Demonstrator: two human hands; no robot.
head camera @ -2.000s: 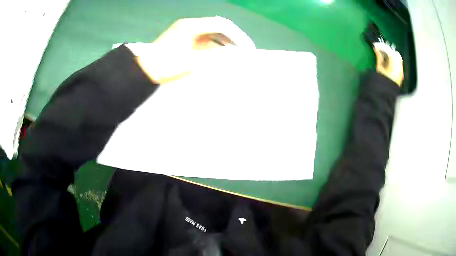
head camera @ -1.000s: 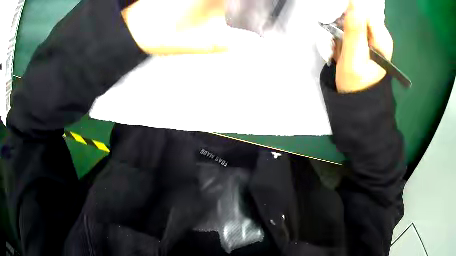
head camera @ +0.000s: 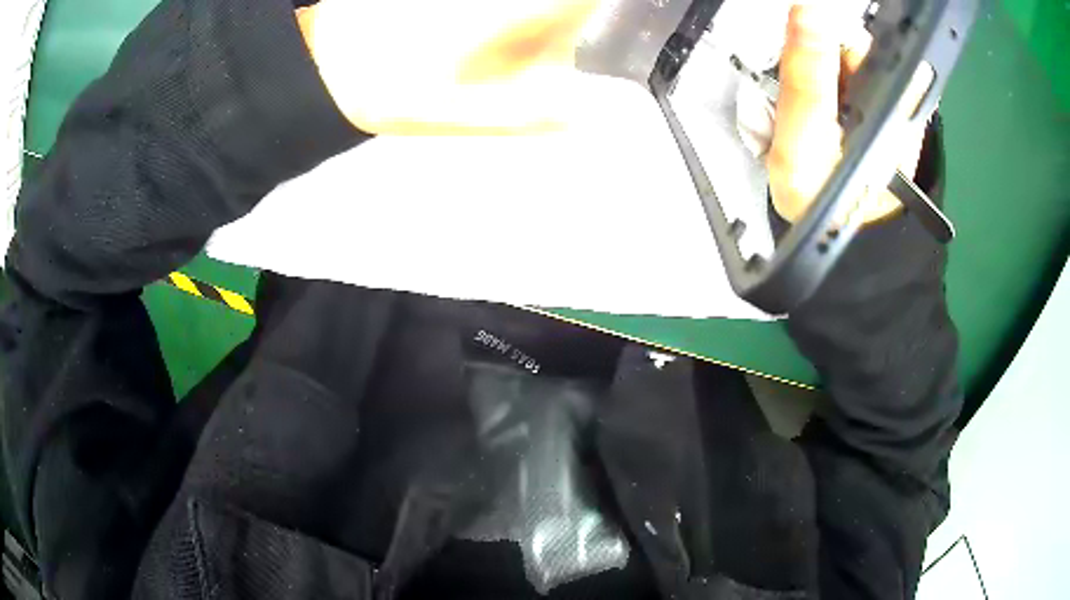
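A dark open phone frame (head camera: pixel 784 279) is tilted above the white work sheet (head camera: pixel 493 229), its upper end cut off by the top edge. My right hand (head camera: pixel 810 129) shows through and behind the frame's opening, closed around dark tweezers (head camera: pixel 923 208), whose rear end sticks out beyond the frame's right rim. The tweezer tips are hard to make out. My left hand (head camera: pixel 469 70) is overexposed and cut off at the top edge, beside a grey section (head camera: pixel 622 41) next to the frame. Its fingertips are hidden, so its grip cannot be told.
The dark green bench mat (head camera: pixel 1003 199) lies around the sheet, with its thin yellow front edge near my dark clothing. A yellow and black strip (head camera: pixel 211 291) shows at lower left. A pale panel (head camera: pixel 1021 469) stands at lower right, and a white sheet edge shows at far left.
Since two seconds ago, my right hand has come from the far right to above the sheet. Since one second ago, the frame's open part has come into view in front of my right hand.
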